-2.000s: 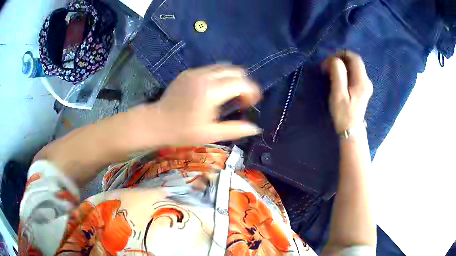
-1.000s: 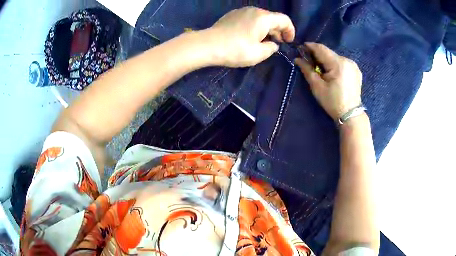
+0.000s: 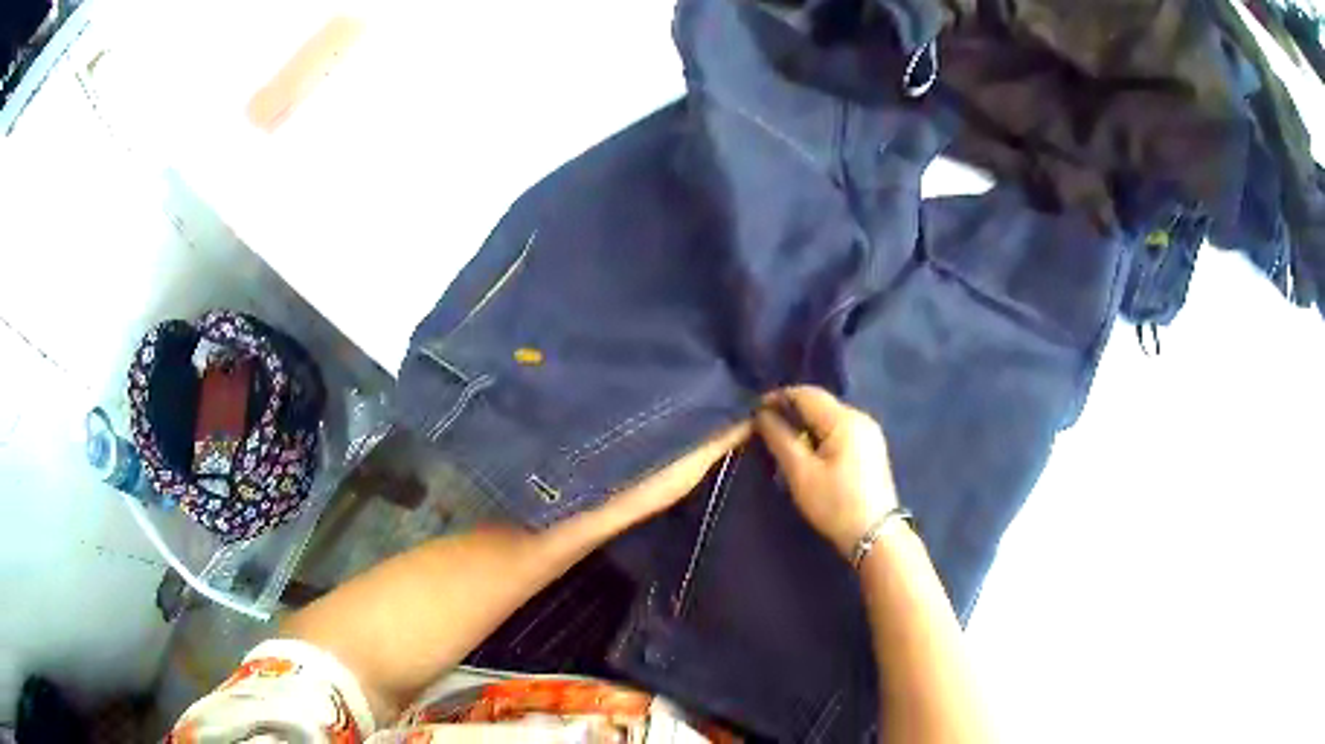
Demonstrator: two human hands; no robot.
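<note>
Dark blue denim trousers [image 3: 610, 291] lie spread over the table and toward my lap, the fly open. The zipper [image 3: 706, 526] shows as a pale line down the front. A buttonhole [image 3: 544, 488] and a yellow-brass button [image 3: 529, 355] are on the left front. My right hand [image 3: 836, 465] pinches the cloth near the fly's lower end, fingertips together. My left forearm reaches in from the lower left to the same spot; the left hand itself is hidden at the cloth there. No snips or loose thread can be made out.
A dark brown and blue garment pile [image 3: 1090, 102] with cord loops lies at the far right on the white tabletop [image 3: 480, 102]. A tan strip [image 3: 301, 73] lies far left. A clear bin [image 3: 189, 567] left holds a floral bag [image 3: 262, 465] and bottle [image 3: 109, 445].
The view has shifted, showing more of the table, the trouser legs and the garment pile. My left hand, earlier visible pinching the fly cloth, is now hidden. My right hand still pinches near the fly.
</note>
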